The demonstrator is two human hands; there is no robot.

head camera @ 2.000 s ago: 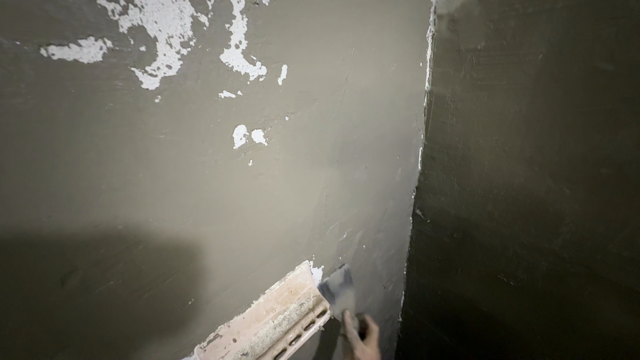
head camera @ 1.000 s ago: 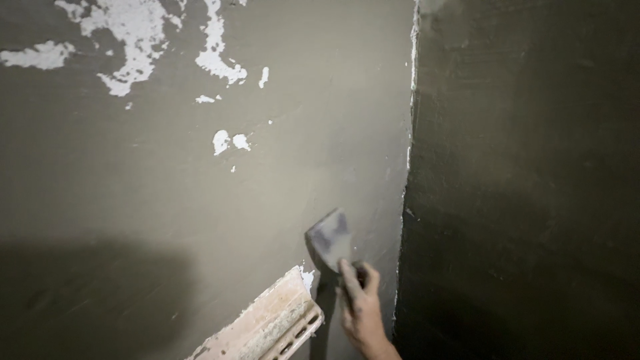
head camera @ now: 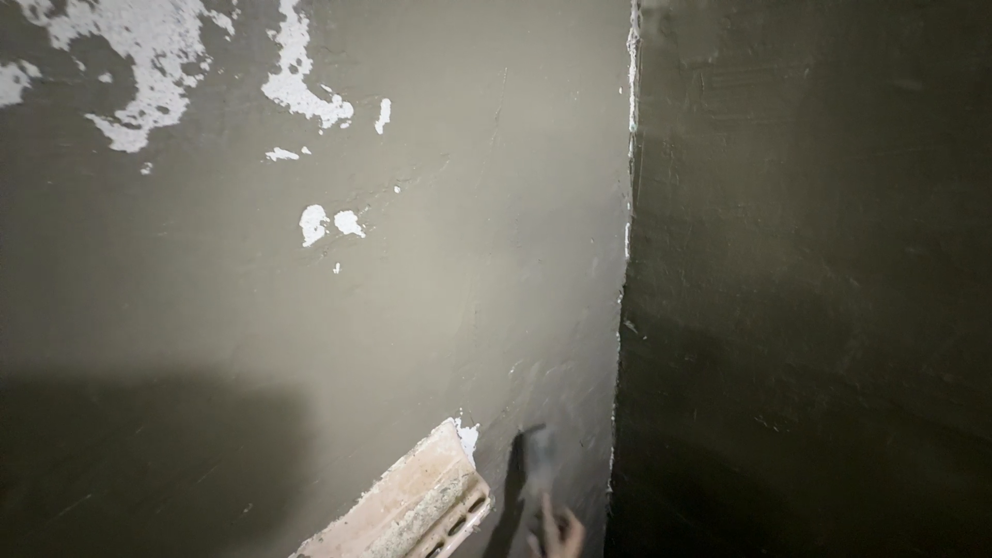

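Note:
My right hand is blurred at the bottom edge, closed around the handle of a putty knife. The knife's blade is at the grey coated wall, just left of the inner corner; whether it touches cannot be told. To the left of the hand, a wide pale plastering tool with a slotted grip and crusted residue slants up from the bottom edge, its upper corner at the wall. No left hand is visible, so what holds this wide tool is hidden.
White bare patches show through the coating at the upper left. A rough whitish corner line runs down between the lit wall and a darker side wall. Shadows fall on the lower left of the wall.
One second ago my right hand and the putty knife were higher, above the wide tool's upper corner; they have moved down. Earlier, the blade was close beside that corner.

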